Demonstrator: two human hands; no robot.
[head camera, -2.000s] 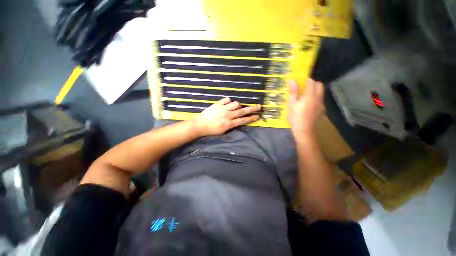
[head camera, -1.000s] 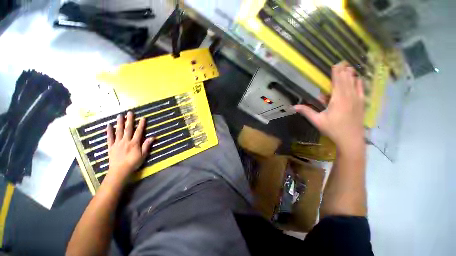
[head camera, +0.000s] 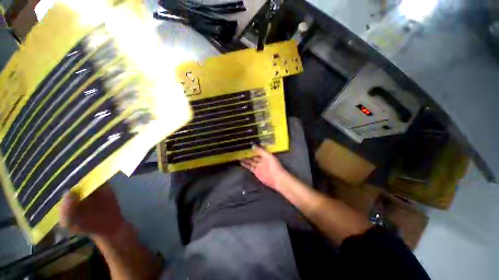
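My left hand (head camera: 93, 210), blurred, holds the lower edge of a yellow fixture plate (head camera: 22, 210), which is raised and tilted at the left. Black zippers (head camera: 71, 123) with pale centre lines fill its slots; glare hides its right part. A second yellow fixture plate (head camera: 230, 71) lies over the apron (head camera: 230, 202) on the lap, its slots holding dark strips (head camera: 213, 123). My right hand (head camera: 265, 167) is at this plate's near edge, fingertips over the edge near the right ends of the slots.
Loose black zippers (head camera: 213, 19) lie beyond the lap plate. A pale box (head camera: 366, 104) with a red display and dark handle is at the right, below a curved bench edge (head camera: 437, 109). Cardboard (head camera: 344, 161) and a yellow fixture (head camera: 432, 180) are low right.
The fixture on the bench at upper right is out of view. One plate is now raised at the left in my left hand. My right hand has moved from the bench to the lap plate's near edge.
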